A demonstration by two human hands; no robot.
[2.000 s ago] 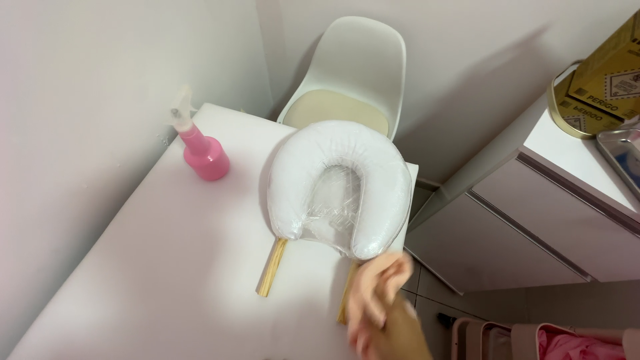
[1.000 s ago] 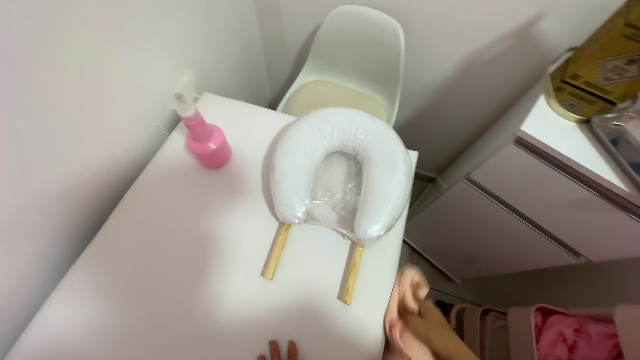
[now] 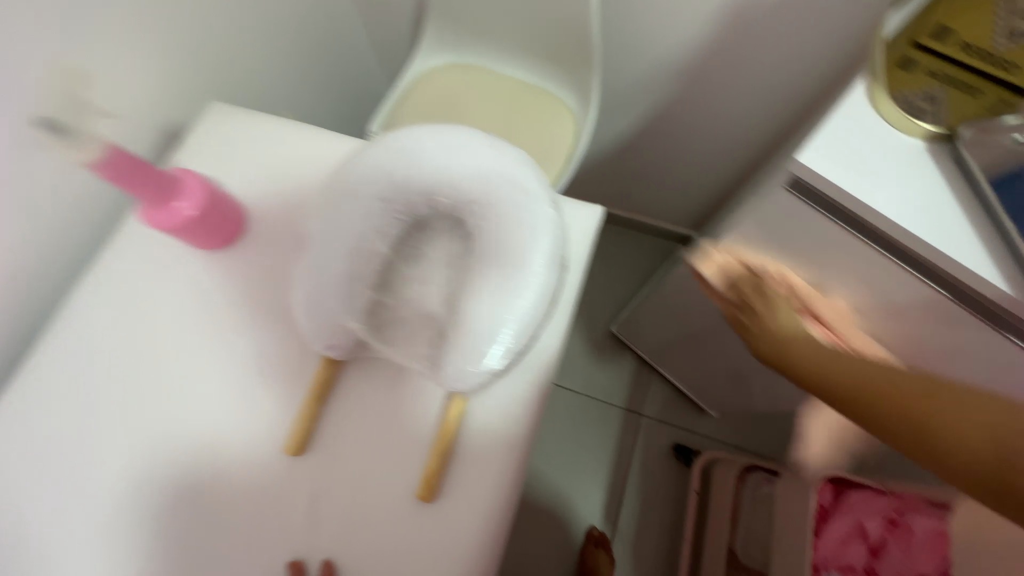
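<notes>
My right hand, strongly blurred, is beside the drawer cabinet, right of the table. A peach-coloured shape lies along its fingers; whether this is a cloth or blur cannot be told. Two fingertips of my left hand show at the bottom edge, over the table; the rest is out of view. On the white table lies a white U-shaped cushion in clear plastic, its opening toward me. Two wooden rods, a left one and a right one, stick out from it. A pink spray bottle stands at the left.
A white chair is behind the table. At the right is a white drawer cabinet with yellow boxes and a metal tray on it. Lower right, a pink cart holds pink material. A brown blurred shape is at the bottom edge.
My right hand has moved from near the right wooden rod, past the table's edge, to beside the cabinet. Left fingertips came into view at the bottom. The view has shifted.
</notes>
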